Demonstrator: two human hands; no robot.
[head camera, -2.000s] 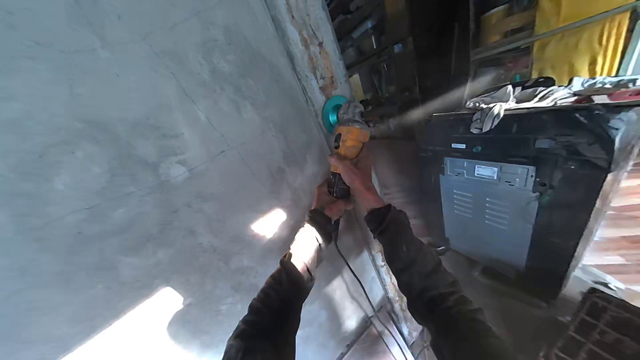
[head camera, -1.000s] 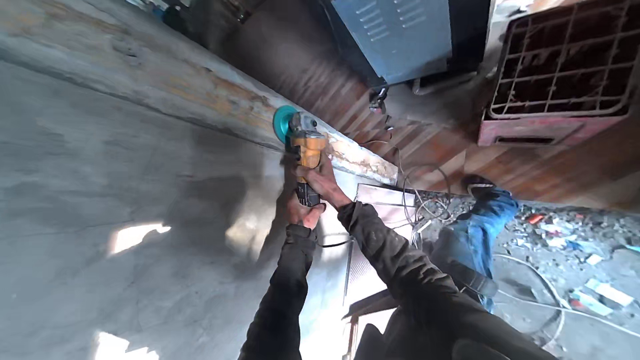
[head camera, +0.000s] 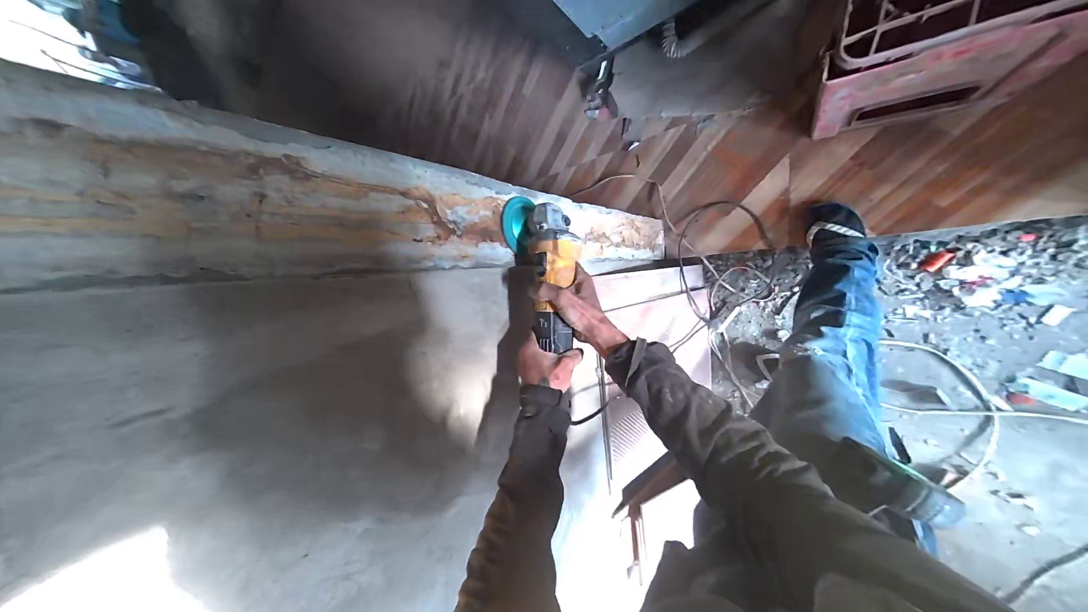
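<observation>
A yellow and black angle grinder (head camera: 557, 259) with a teal disc (head camera: 515, 223) is held in both hands near the middle of the view. My left hand (head camera: 545, 364) grips its black rear end. Farther forward, my right hand (head camera: 580, 308) wraps around the yellow body. The disc is at the worn edge strip (head camera: 357, 212) of the grey plastered wall (head camera: 340, 408), where patches of brown and orange show through; whether it touches cannot be told. A dark cord runs from beneath my left hand to the right.
Wood-patterned flooring (head camera: 731, 170) lies beyond the wall edge, with a red crate (head camera: 943, 81) at upper right. Loose cables (head camera: 722, 255) coil near the wall's end. Rubble (head camera: 986, 280) and a pale hose (head camera: 977, 382) lie right of my jeans-clad leg (head camera: 841, 323).
The view has swung down strongly toward the floor, bringing the crate, rubble and my leg into sight. Both hands still hold the grinder, its disc at the wall's edge strip.
</observation>
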